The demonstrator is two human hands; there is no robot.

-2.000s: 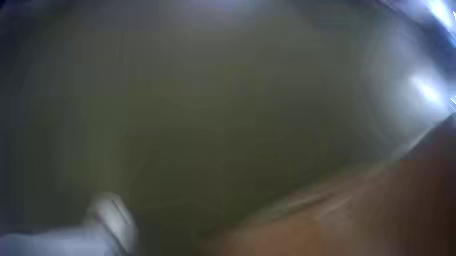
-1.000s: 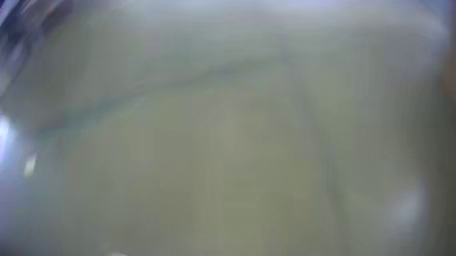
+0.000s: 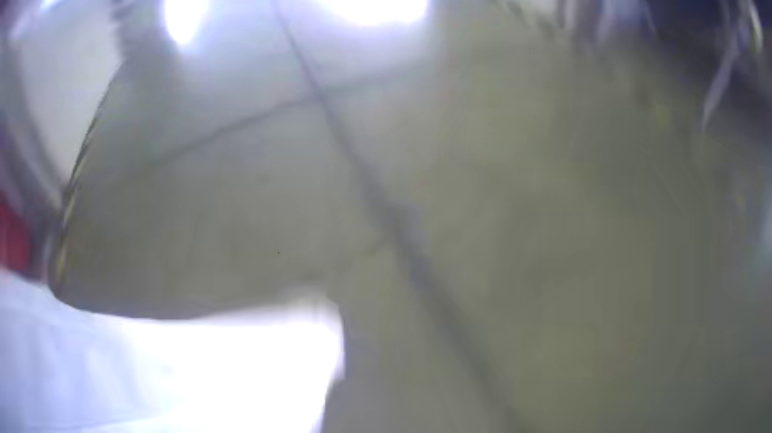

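Neither my left hand nor my right hand can be made out. A large bright white shape [image 3: 212,368], blurred and overexposed, fills the lower left; it looks like cloth, perhaps a sleeve or clothing, but I cannot tell for certain. Nearest in front of me is the shiny green-grey floor [image 3: 550,254]. A dark line [image 3: 389,221] runs over it from the top towards the lower right, and a fainter line crosses it near the top.
Yellow-black tape [image 3: 74,190] curves along the left edge of the floor. A blurred red thing [image 3: 13,239] stands at the far left rim. Blurred dark and pale things, too unclear to name, are at the upper right. Bright light reflections lie at the top.
The view has swung across the floor. The orange-brown surface seen at the lower right two seconds ago is gone. The large white shape, the tape and the red thing have come in at the left.
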